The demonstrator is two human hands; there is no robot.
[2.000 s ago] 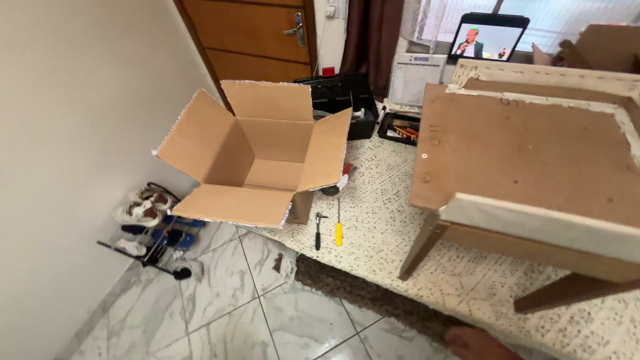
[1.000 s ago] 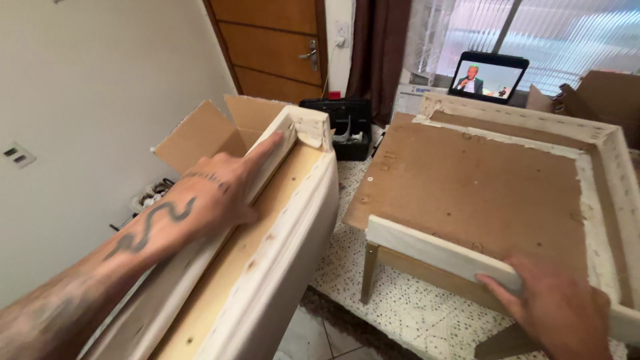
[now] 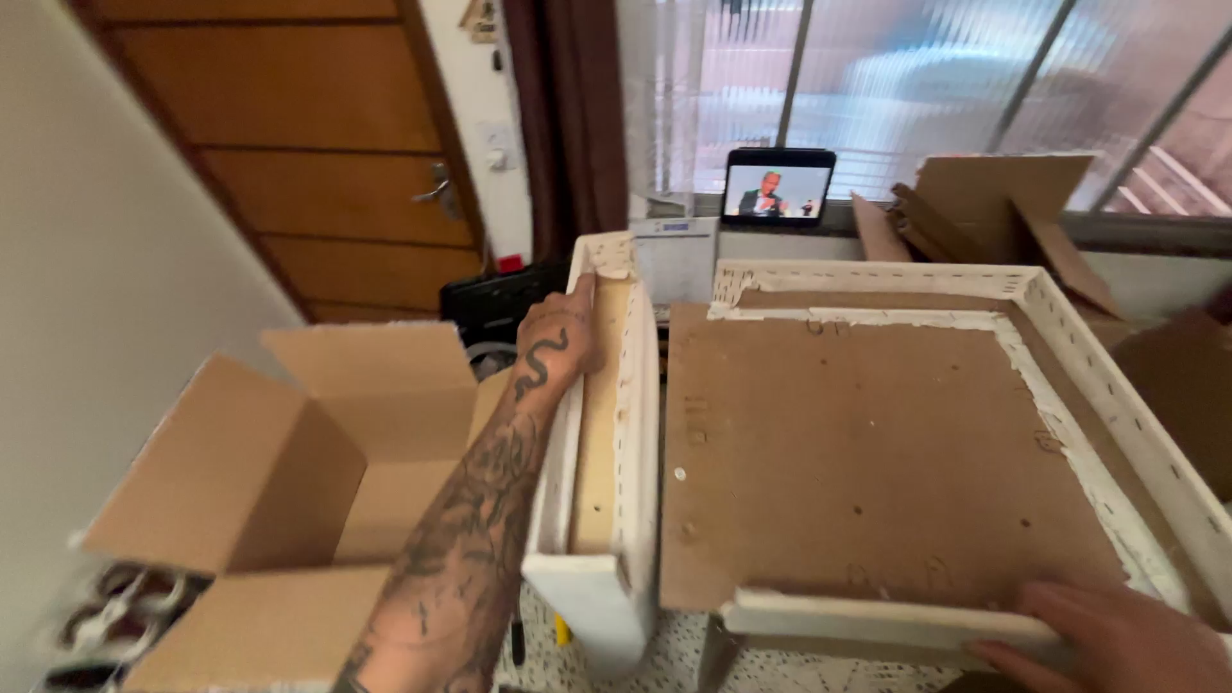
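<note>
My left hand (image 3: 563, 332) grips the inner edge of a long wooden panel covered in stapled white fabric (image 3: 602, 433), its fingers near the far end. That panel stands close along the left side of a larger upturned furniture frame with a brown fibreboard base (image 3: 866, 443) and white fabric rims. My right hand (image 3: 1107, 616), somewhat blurred, rests on the near padded rim (image 3: 885, 616) of this larger frame, at its right part, with the fingers over the rim. Below the near end of the panel, a screwdriver's yellow handle (image 3: 562, 630) shows in part.
An open cardboard box (image 3: 289, 452) stands at the left, with shoes (image 3: 125, 606) below it. Behind the panel are a black case (image 3: 500, 294) and a paper sheet (image 3: 677, 255). A tablet (image 3: 778, 188) stands by the window, with more cardboard (image 3: 1001, 217) at the right.
The long panel, held in my left hand, has moved right from over the cardboard box to beside the larger frame. The box is uncovered again. My right hand remains at the near rim.
</note>
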